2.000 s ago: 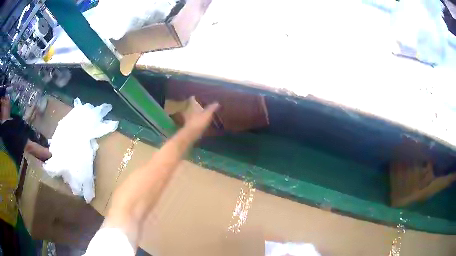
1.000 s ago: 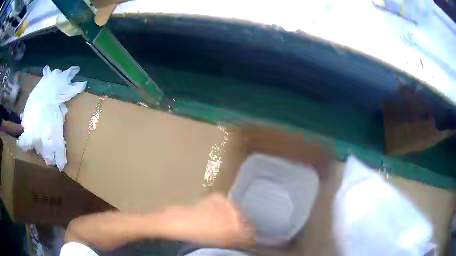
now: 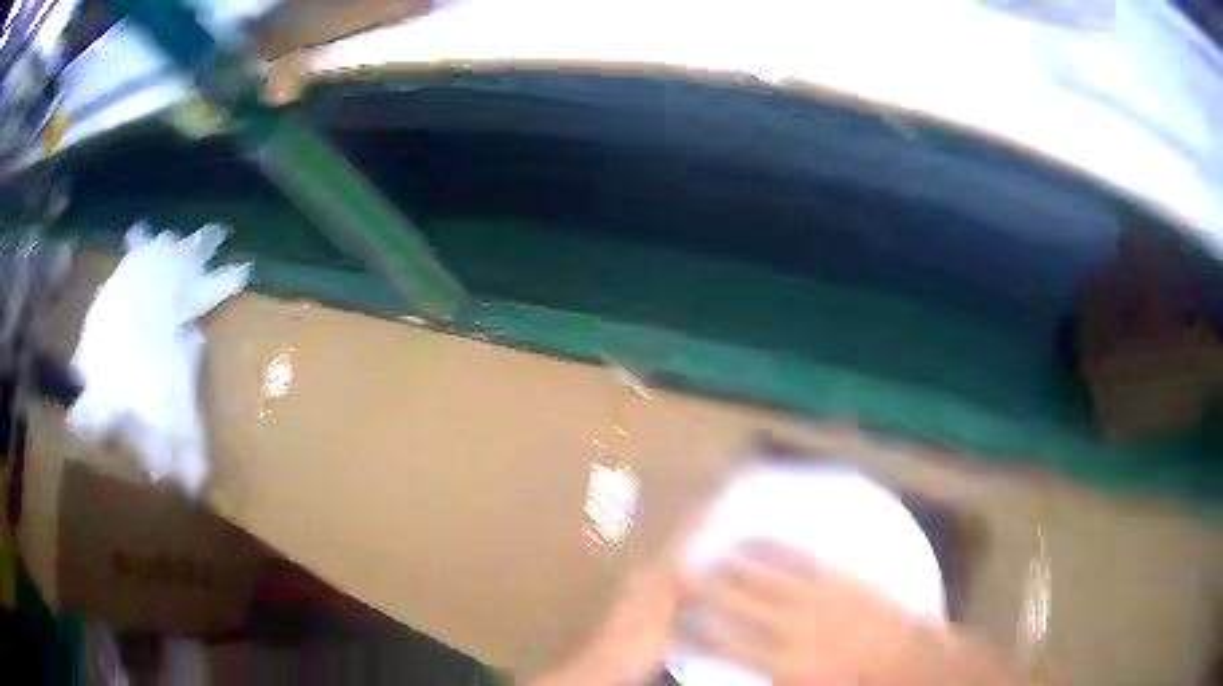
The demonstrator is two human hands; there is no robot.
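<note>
A white rounded wrapped product [image 3: 845,516] lies at the lower centre-right. Brown edges of what looks like a small carton [image 3: 963,529] show beside and behind it; blur hides how deep the product sits. My right hand [image 3: 818,623] lies across the product's front, fingers bent over it. My left hand [image 3: 630,623] is at its left side, touching the edge; its fingertips are blurred and partly hidden. The cardboard bench cover [image 3: 443,469] runs under the work.
A crumpled white bag pile [image 3: 148,355] lies at the bench's left end. A large carton [image 3: 148,556] stands below left. A green post [image 3: 356,221] rises at left. A brown box [image 3: 1153,349] sits in the green shelf recess at right, under the white worktop [image 3: 671,34].
The open carton with a grey interior, earlier at my left hand, now shows only edges around the white product. The product has moved left from the right side. My right hand has come into view.
</note>
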